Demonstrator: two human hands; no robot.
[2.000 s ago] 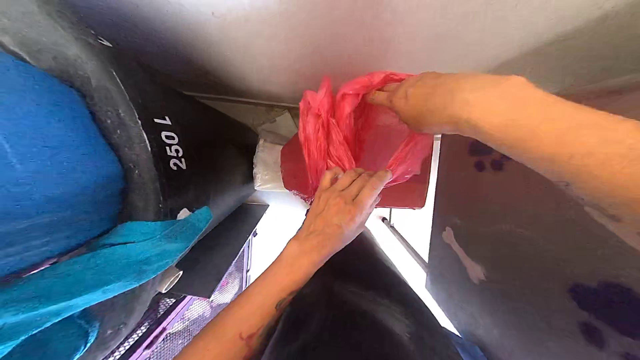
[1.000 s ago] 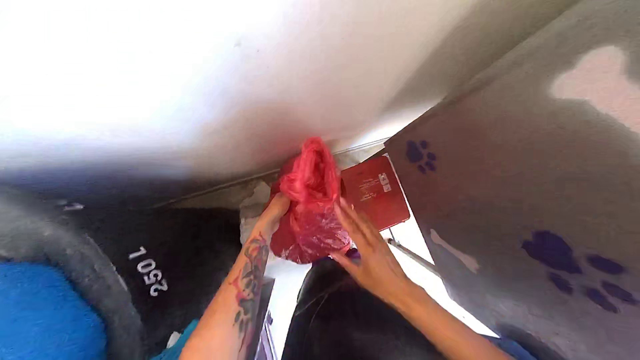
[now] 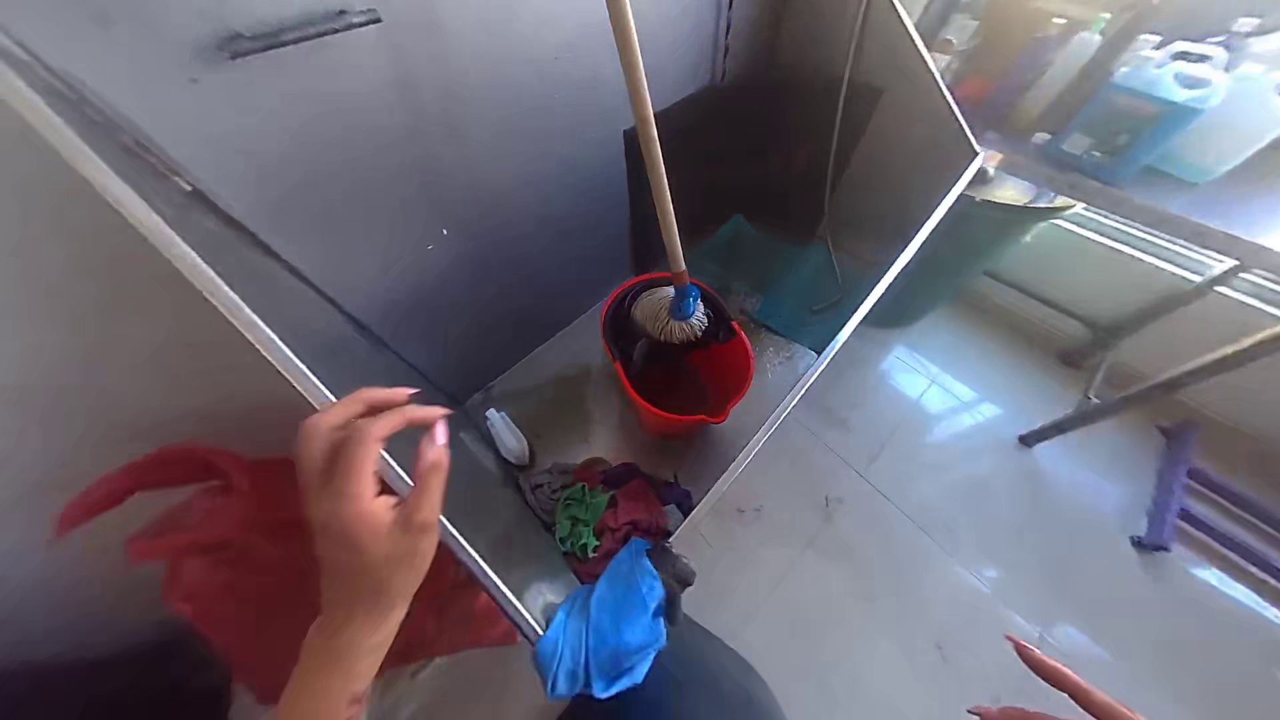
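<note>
My left hand [image 3: 375, 490] is raised at the lower left with its fingers apart, in front of a partition's metal edge, holding nothing. Behind it, beyond the partition, a red plastic bag [image 3: 260, 570] lies partly hidden. At the bottom right only some fingers of my right hand [image 3: 1065, 685] show, spread, with nothing seen in them. A red bucket [image 3: 680, 400] stands in the corner with a string mop [image 3: 672, 312] in it, its wooden handle upright. Before it lie a heap of cloths [image 3: 620, 505] and a white bottle [image 3: 508, 437]. A blue cloth [image 3: 605, 625] hangs at the bottom centre.
Metal-edged panels [image 3: 830, 340] bound the corner, with a teal sheet [image 3: 790, 285] behind the bucket. On the right are a large bin [image 3: 940, 255], table legs [image 3: 1150, 385], a purple metal frame [image 3: 1170, 490] and plastic jugs [image 3: 1160, 110] on a surface. The tiled floor [image 3: 850, 560] is shiny.
Both hands have let go of the red bag and moved apart. The view has swung to a corner with a bucket and mop.
</note>
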